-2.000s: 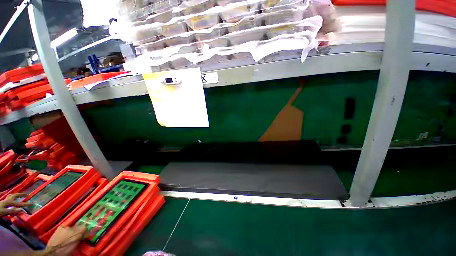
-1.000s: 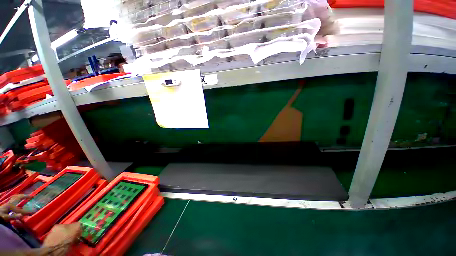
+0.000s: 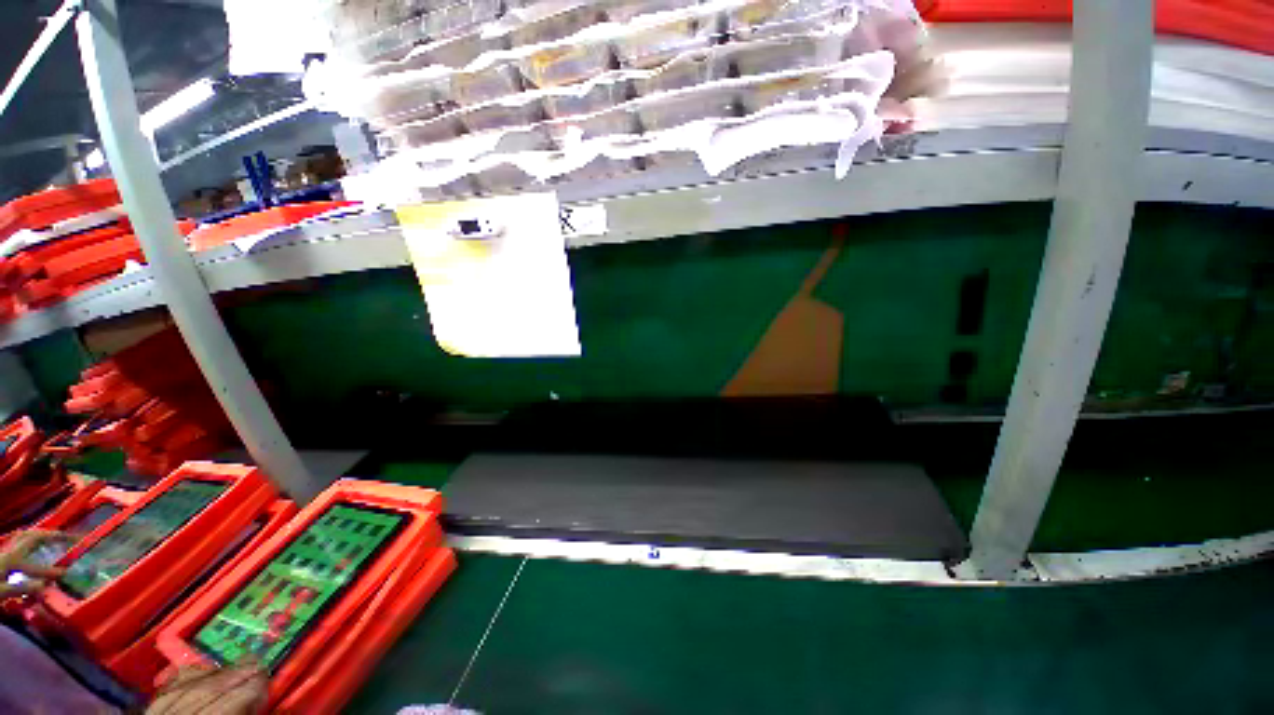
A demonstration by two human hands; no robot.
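Note:
My left hand and my right hand are not in view. The nearest tablet (image 3: pixel 301 587) lies in a red foam tray (image 3: pixel 426 545) on a short stack at the lower left. Its screen shows a green grid with dark squares and some red ones. A hand of a person at the left (image 3: pixel 210 687) is at the near end of this tray, cut off by the bottom edge. A second tablet (image 3: pixel 147 538) in a red tray lies left of it, with that person's other hand (image 3: pixel 31 562) at its near end. A small pale pinkish patch (image 3: pixel 436 710) shows at the bottom edge, too little to identify.
A green bench (image 3: pixel 671 643) runs across the front, with a dark mat (image 3: pixel 699 503) behind it. Slanting metal posts (image 3: pixel 1069 307) carry a shelf (image 3: pixel 824 189) with clear blister trays (image 3: pixel 615 84). A yellow-white sheet (image 3: pixel 496 279) hangs from it. More red trays (image 3: pixel 147 405) are stacked far left.
The other person's nearer hand has moved down to the tray's near end, uncovering more of the screen. Their other hand has shifted slightly. The trays have hardly moved.

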